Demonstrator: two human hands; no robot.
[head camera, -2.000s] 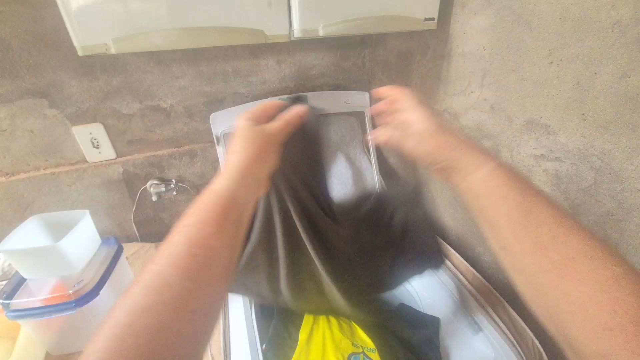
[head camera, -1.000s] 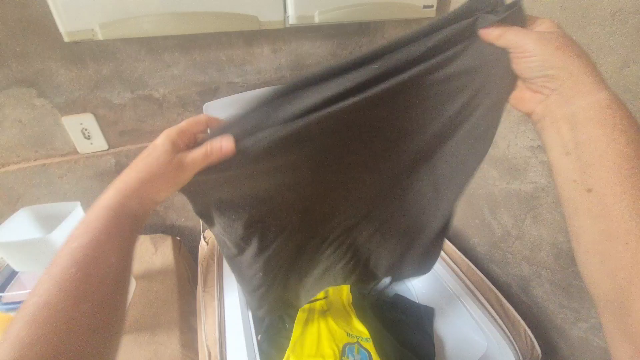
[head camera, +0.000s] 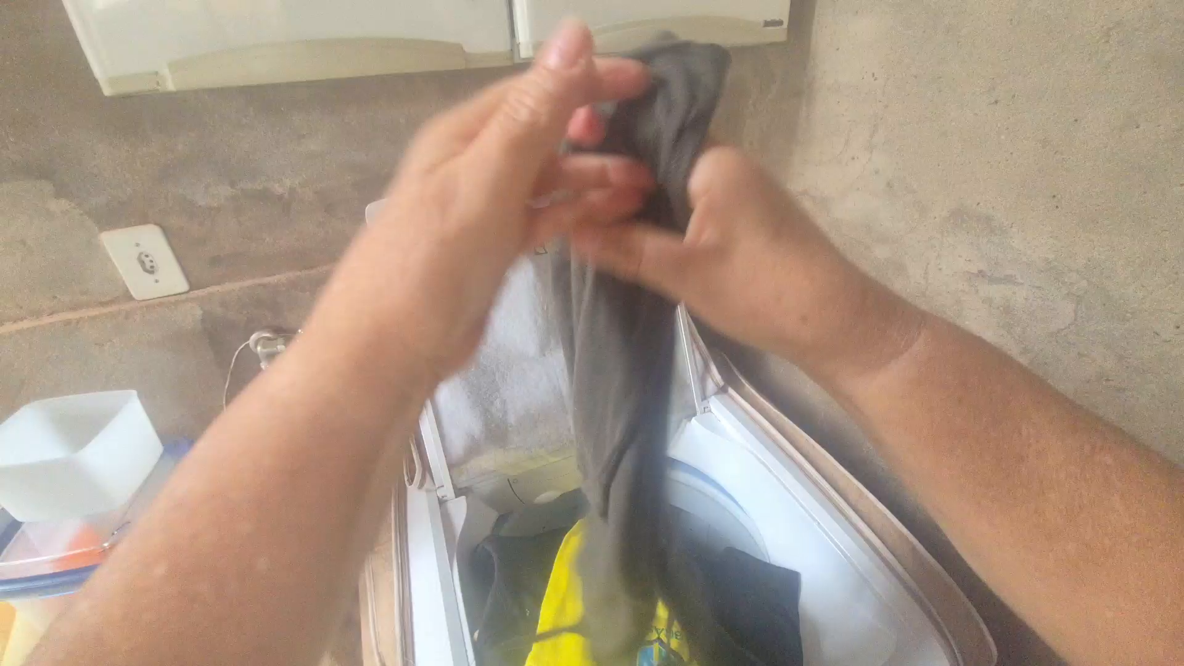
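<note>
A dark grey cloth garment hangs bunched lengthwise over the open top-loading washing machine. My right hand is closed around its upper part, with the thumb up and fingers reaching to the left. My left hand, blurred, is beside the cloth with its fingers spread; whether it grips any of the fabric cannot be told. Below, a yellow garment with printing and dark clothes lie in the machine's drum opening. The grey cloth's lower end hangs in front of them.
Behind the machine, its raised lid stands near a rough wall with a power outlet and a tap. White cabinets hang above. At left, a white plastic container sits on a blue-rimmed lidded box.
The grey garment was stretched wide between both hands; now it hangs narrow and gathered. My hands have come together near the top centre.
</note>
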